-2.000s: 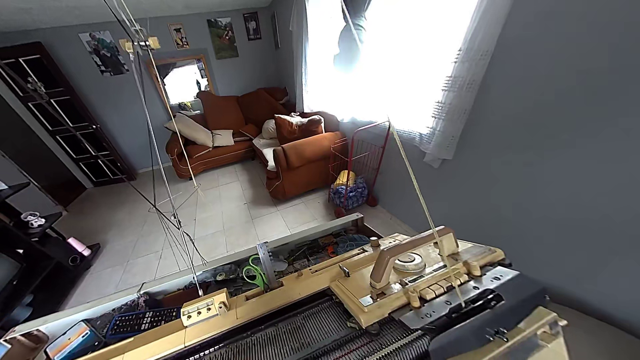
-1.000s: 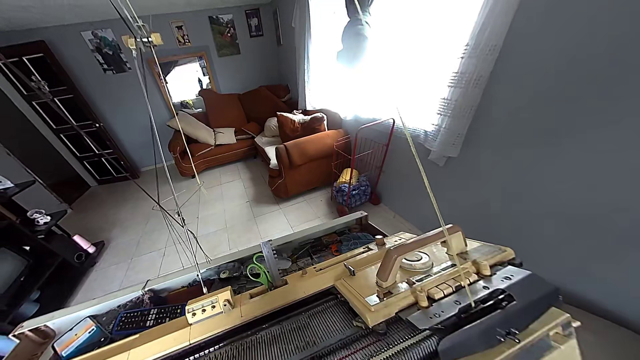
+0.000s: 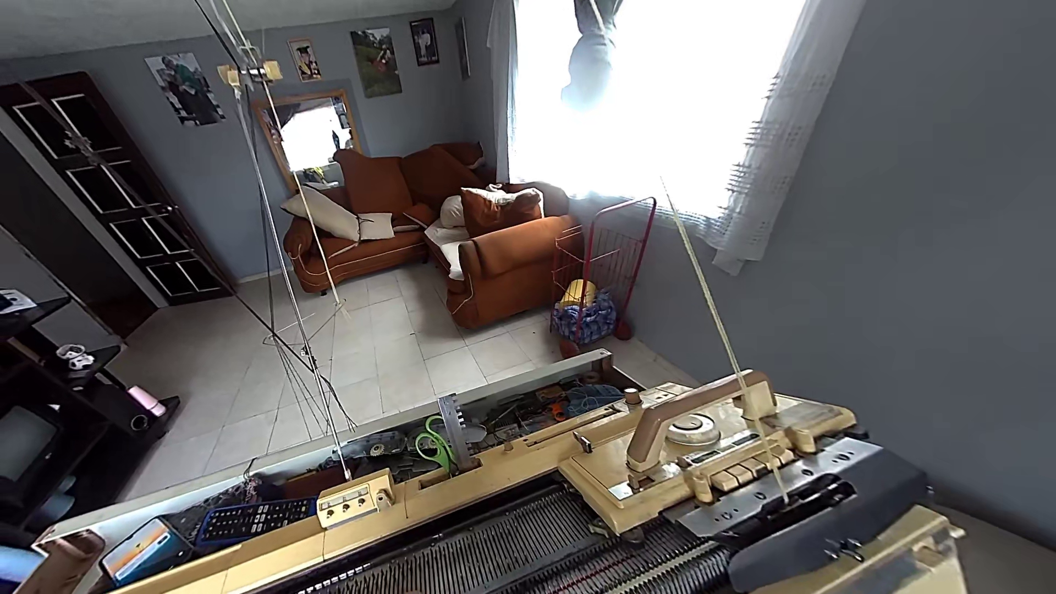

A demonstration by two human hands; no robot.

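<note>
Neither of my hands shows clearly; only a faint skin-toned sliver touches the bottom edge, too little to tell what it is. A knitting machine's needle bed (image 3: 495, 540) runs across the lower view. Its beige carriage (image 3: 610, 487), with a brown handle (image 3: 689, 404) and a round dial (image 3: 693, 429), sits at the right. A pale yellow yarn (image 3: 705, 289) runs down to the dark metal arm plate (image 3: 825, 528) in front of the carriage. Dark fabric with a red line lies under the needles. Further left, more yarns hang from a tension mast (image 3: 250, 74).
Behind the bed, a long tray (image 3: 495, 388) holds green-handled scissors (image 3: 435, 445) and assorted tools. A phone (image 3: 140, 553) and a dark blue remote or calculator (image 3: 256, 520) lie at the left. Beyond stand brown sofas (image 3: 511, 264), a red wire cart (image 3: 610, 272) and a dark shelf unit (image 3: 49, 396).
</note>
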